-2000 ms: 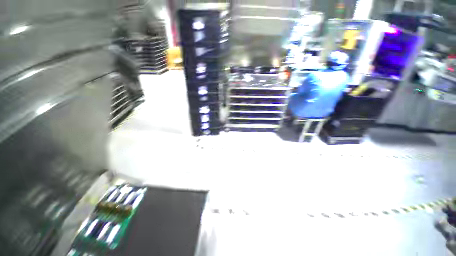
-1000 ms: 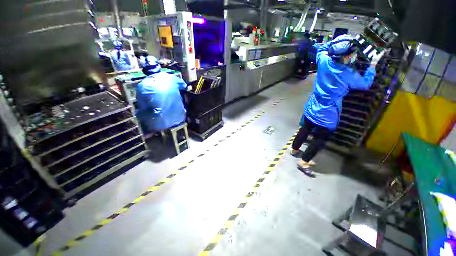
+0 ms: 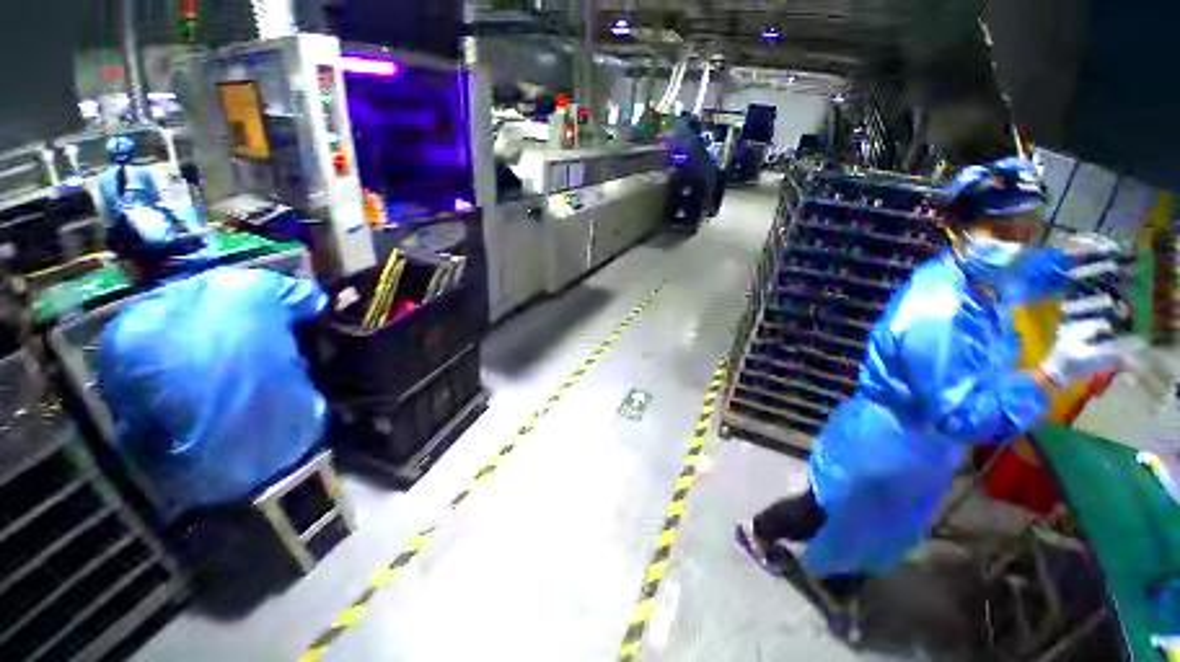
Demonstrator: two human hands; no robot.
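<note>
Neither of my hands is in the picture. Nearest at the right edge is a bench with a green top [image 3: 1123, 517], cut off by the frame, with small white things on it. A person in a blue gown, cap and mask [image 3: 893, 414] stands behind it. That person's white-gloved hands [image 3: 1081, 343] are raised by a blurred object; I cannot tell what it is.
A tall dark storage rack [image 3: 841, 298] stands behind that person. A seated person in blue [image 3: 214, 375] is at left, beside black bins [image 3: 401, 369] holding yellow-edged pieces. Yellow-black floor lines [image 3: 676, 517] mark the aisle. A machine glows violet [image 3: 412, 142]. A distant person stands down the aisle.
The view has swung right and moved forward along the aisle. The standing person is nearer, with hands lowered from the rack to the bench side. The seated person now looks larger.
</note>
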